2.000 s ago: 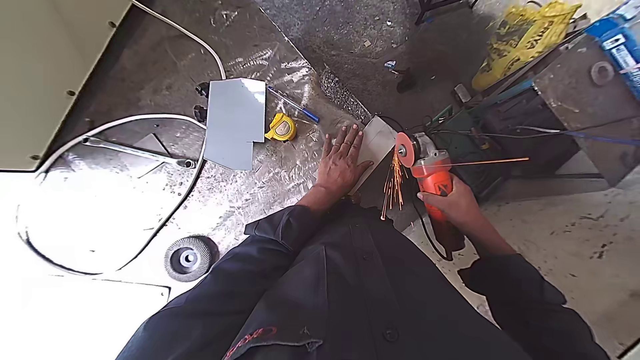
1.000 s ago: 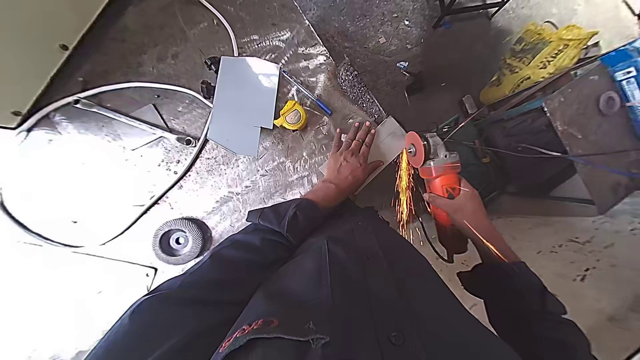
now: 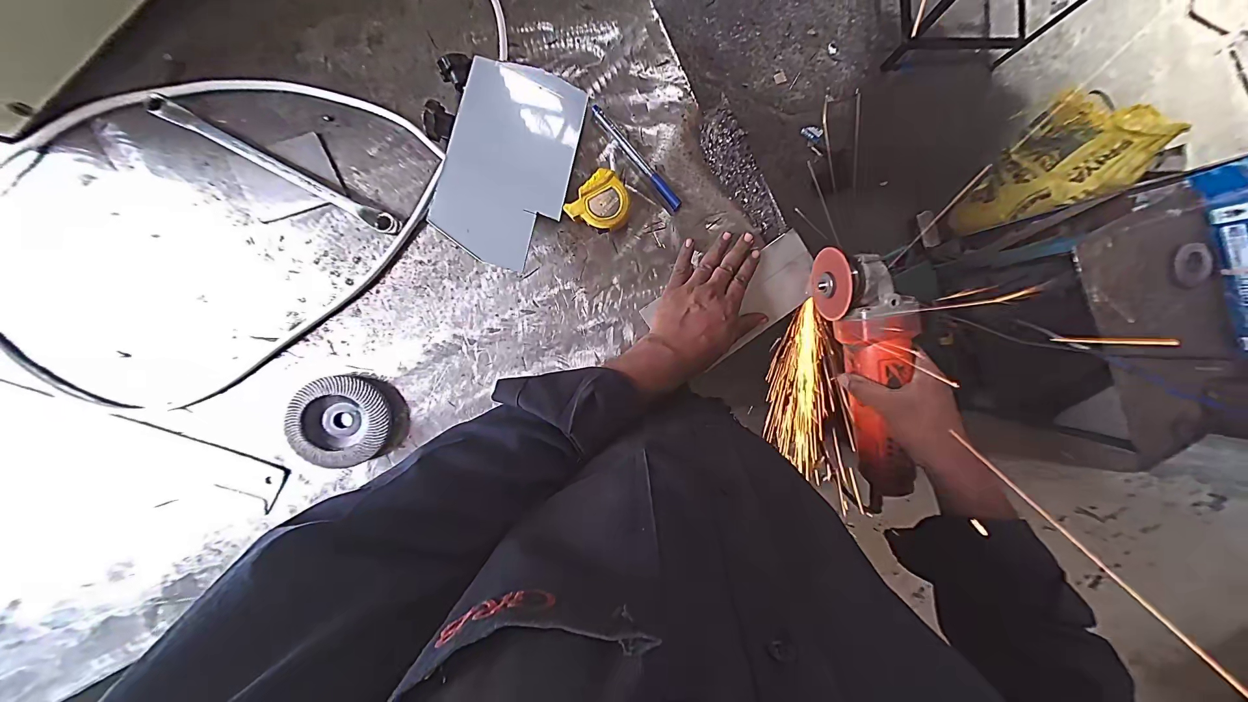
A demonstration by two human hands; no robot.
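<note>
My left hand point(image 3: 704, 304) lies flat, palm down, pressing a metal plate point(image 3: 785, 271) onto the metal table at its edge, fingers slightly apart. In my right hand point(image 3: 912, 400) is an orange angle grinder point(image 3: 871, 390), gripped around its body. Its reddish disc point(image 3: 832, 284) meets the outer end of the plate, and bright sparks point(image 3: 804, 400) stream down from there. A yellow tape measure point(image 3: 600, 201), a blue pen point(image 3: 639, 161) and a grey cut sheet point(image 3: 507, 161) lie beyond my left hand.
A flap disc point(image 3: 338, 420) rests on the table point(image 3: 546, 322) at left. A wrench point(image 3: 273, 164) lies within a looped pale cable point(image 3: 390, 263). To the right are a yellow bag point(image 3: 1072, 161), a brown panel point(image 3: 1141, 292) and a dark metal frame point(image 3: 960, 42) on the floor.
The spark stream has grown much thicker and brighter. My left hand stays flat on the plate, and my right hand keeps hold of the grinder.
</note>
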